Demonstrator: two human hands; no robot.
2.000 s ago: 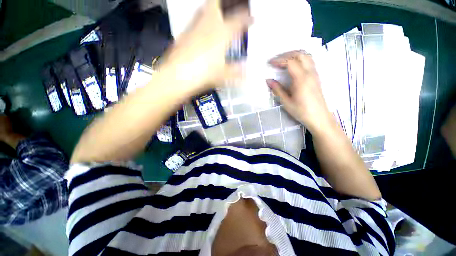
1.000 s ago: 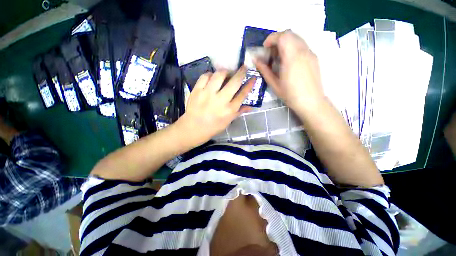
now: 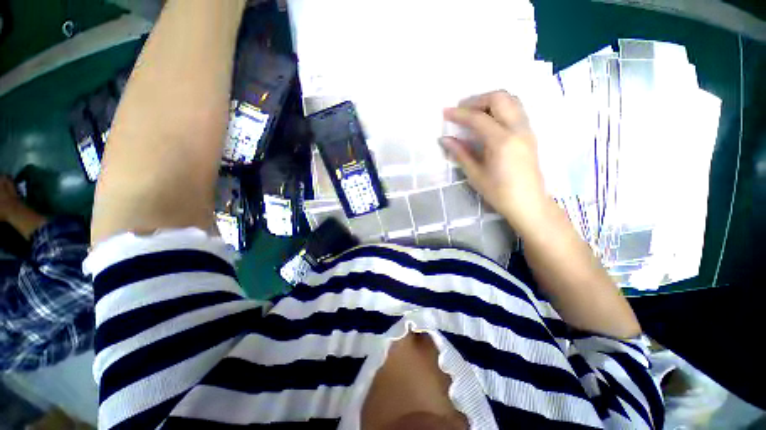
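Note:
My left hand is out of the picture past the top edge; only its forearm shows, across the left side. My right hand (image 3: pixel 501 147) is over the white backing sheets (image 3: pixel 378 50), thumb and fingertips close together. A pale patch shows between the fingertips, but against the white I cannot tell if it is an adhesive piece. A black phone unit (image 3: pixel 347 159) lies left of my right hand, tilted, its white-blue keypad area toward my body. It lies partly on the sticker sheet (image 3: pixel 425 210) with grey rectangles, and no hand touches it.
A pile of phone units (image 3: pixel 252 97) lies at left, partly hidden by my left forearm. Another unit (image 3: pixel 317 251) lies against my shirt. Fanned spare sticker sheets (image 3: pixel 655 159) lie at right on the green bench (image 3: pixel 729 76). A person's plaid sleeve (image 3: pixel 50 281) shows at far left.
My left hand has left the middle and gone out past the top. The unit both hands were on is no longer there. My right hand has moved slightly down, onto the white sheets.

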